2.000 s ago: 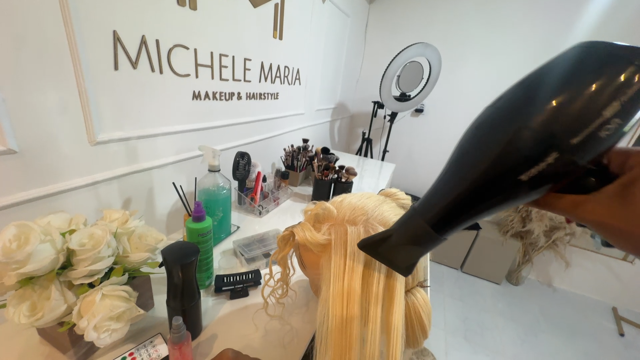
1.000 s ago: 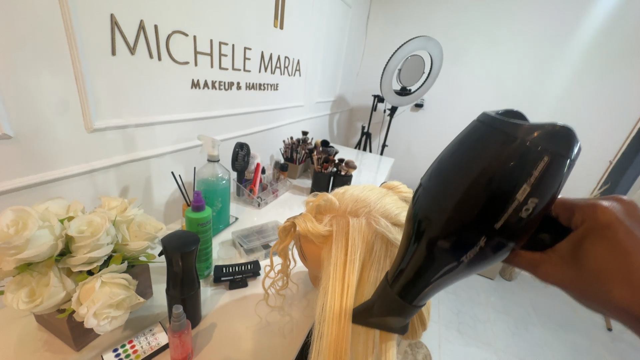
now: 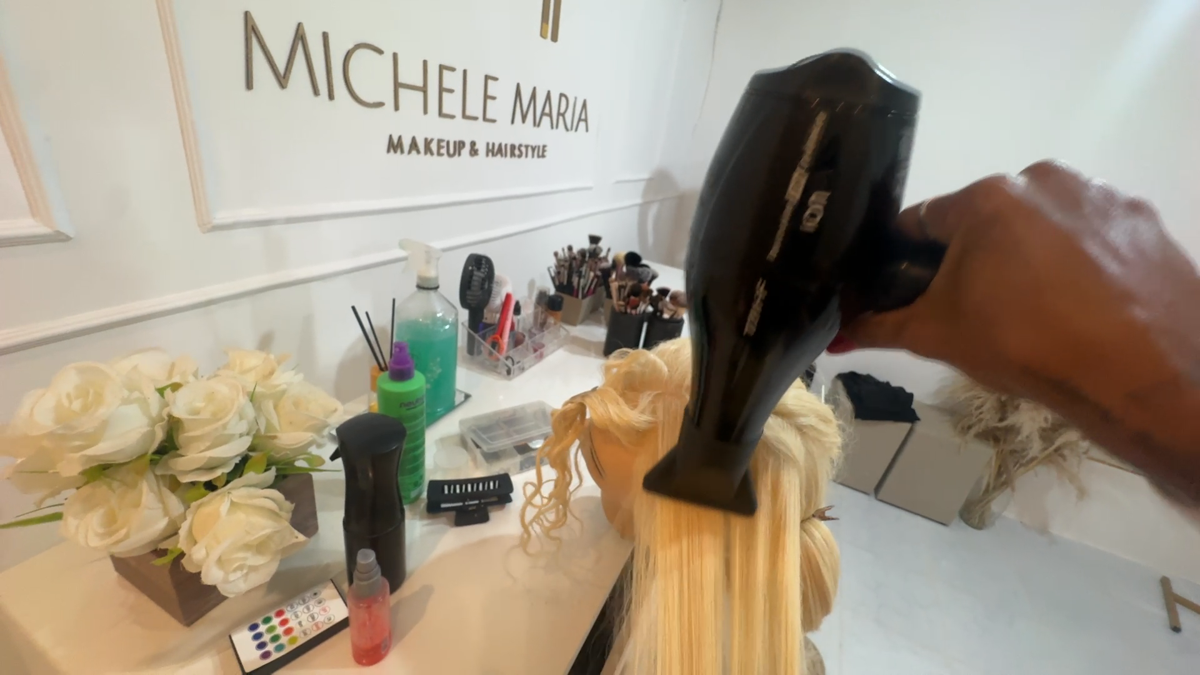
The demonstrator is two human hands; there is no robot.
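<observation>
My right hand point(image 3: 1041, 272) comes in from the right edge and grips the handle of a black hair dryer point(image 3: 787, 234). The dryer points downward, its flat nozzle in front of the blonde hair point(image 3: 722, 581) on a mannequin head point(image 3: 607, 469). Whether the nozzle touches the hair I cannot tell. Long straight strands hang down below it, curled locks hang at the left side, and pinned-up hair sits on top and at the right. My left hand is out of view.
On the white table point(image 3: 506, 581) stand white roses point(image 3: 216, 422), a black spray bottle point(image 3: 373, 497), a small pink bottle point(image 3: 369, 609), a remote control point(image 3: 289, 628), a black hair clip point(image 3: 469, 497), a green bottle point(image 3: 401, 422) and makeup brushes point(image 3: 637, 281). Boxes point(image 3: 928, 469) stand on the floor at right.
The dryer has swung from a slant toward the upper right to a steeper, nearly upright pose, with my right hand still on its handle.
</observation>
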